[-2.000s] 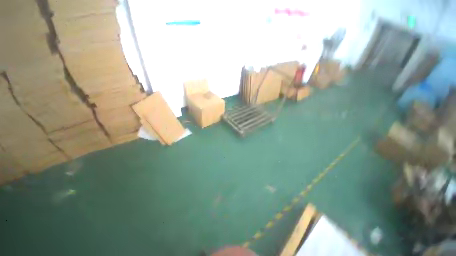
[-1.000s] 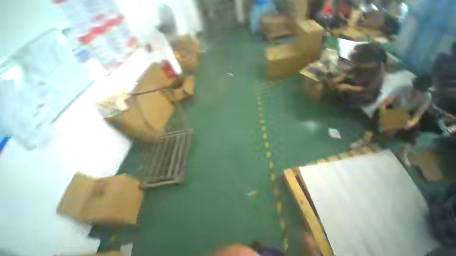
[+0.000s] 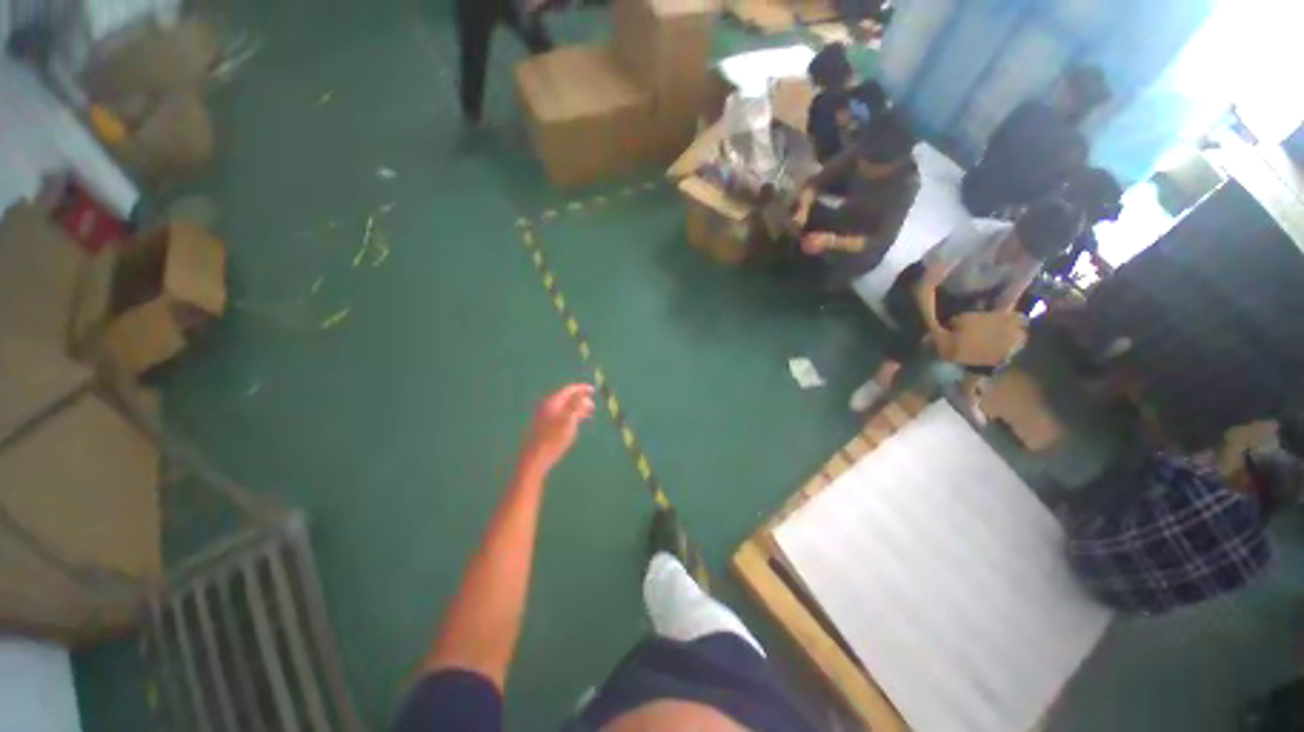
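My left hand (image 3: 562, 421) reaches forward over the green floor, near the middle of the view. Its fingers are loosely bent and nothing shows in it. My right hand is not in view. A wooden pallet (image 3: 827, 642) lies on the floor at the lower right, with a large white sheet (image 3: 947, 565) on it. Neither is touched by my left hand. My foot in a dark shoe and white sock shows between the hand and the pallet.
A slatted trolley (image 3: 246, 629) and cardboard stand at the lower left, with an open carton (image 3: 169, 293) behind. Yellow-and-black tape (image 3: 572, 326) crosses the floor. Large cartons (image 3: 586, 107) stand ahead. Several people sit at the right; another person's legs show at the top.
The view has turned right and downward. My left forearm and hand have come into view. The trolley has shifted to the lower left, and the seated people show more fully.
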